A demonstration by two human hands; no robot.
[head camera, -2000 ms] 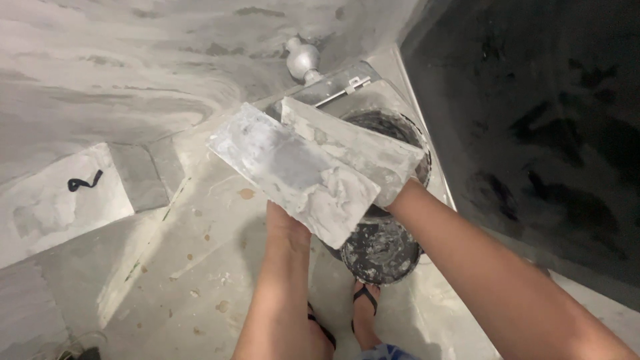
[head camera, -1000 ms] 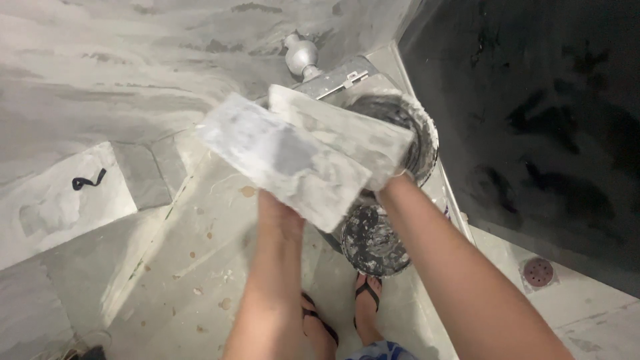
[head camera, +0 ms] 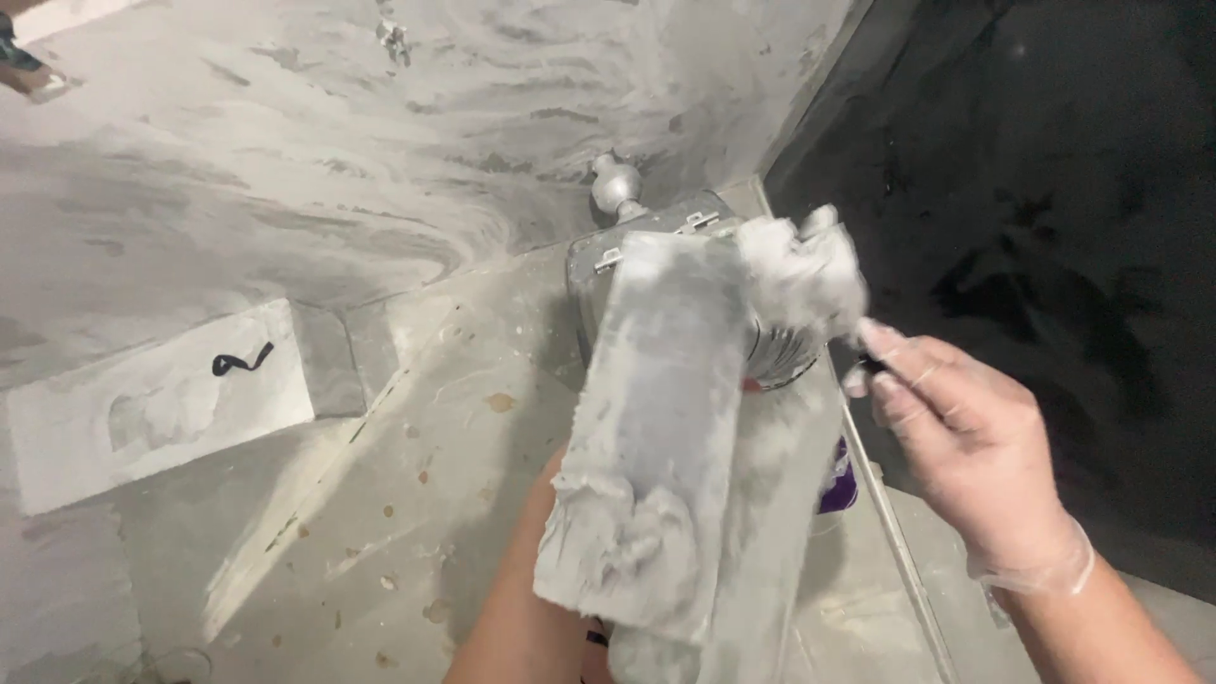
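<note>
My left hand is hidden beneath two flat rectangular plastering trowels; my left forearm reaches up under them. The upper trowel is smeared grey and bears a thick lump of plaster at its near end. Partly under it, to the right, lies the second trowel. My right hand, in a thin clear glove, grips the dark handle of a small tool, whose blade is hidden under a heap of wet pale plaster. That heap is beside the upper trowel's far right edge.
A dark bucket stands behind the trowels, near a grey container and a silver bulb-shaped fitting. Smeared plaster covers the wall; a glossy black panel rises at right. A black strip lies on a ledge.
My right hand has come away from the paired trowels to the right and now holds a small plaster-loaded tool. Both trowels have turned to point more steeply away from me.
</note>
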